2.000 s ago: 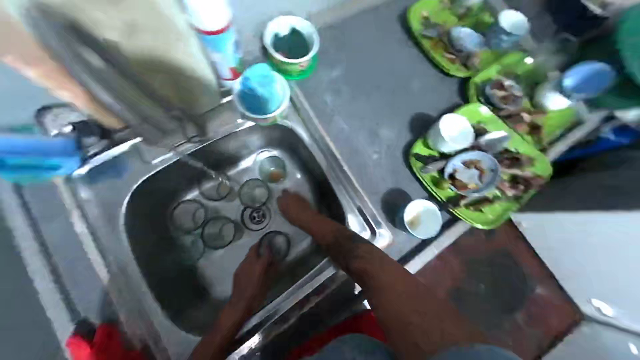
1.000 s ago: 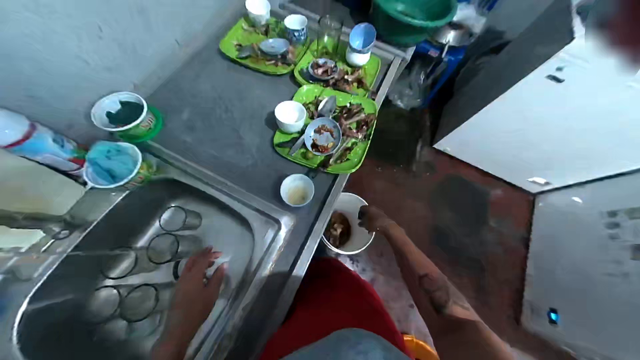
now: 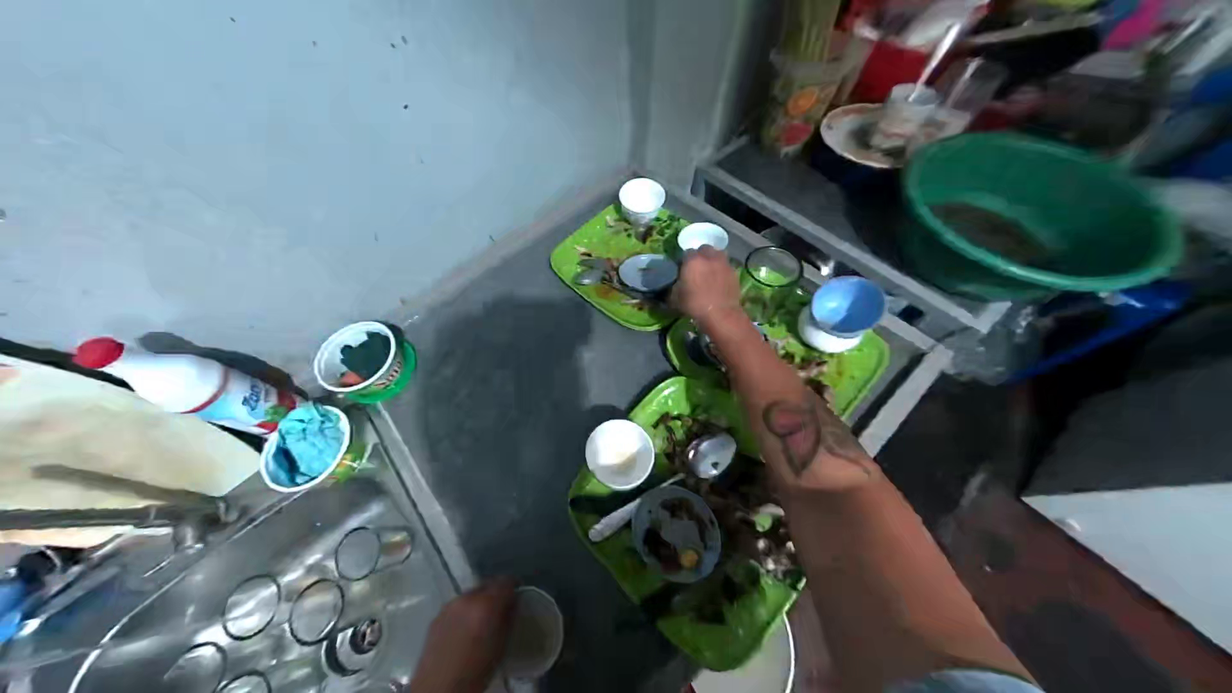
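My left hand, blurred at the bottom of the view, has its fingers over the rim of a cup by the sink's edge. My right hand reaches across the green trays and has its fingers on the near rim of a white cup. Just left of that hand lies a grey-blue bowl on the far tray. The nearest green tray bears food scraps, a white cup, a spoon and a bowl of scraps. A blue bowl and a clear glass stand on the middle tray.
The steel sink at lower left holds several clear glasses. Beside it are two tubs, one with a blue cloth, and a white bottle. A green basin stands at upper right. Part of a white bucket shows below the nearest tray.
My right hand has moved from the white bucket to a cup on the trays. My left hand has left the glasses in the sink for the cup at its edge. The view has shifted strongly.
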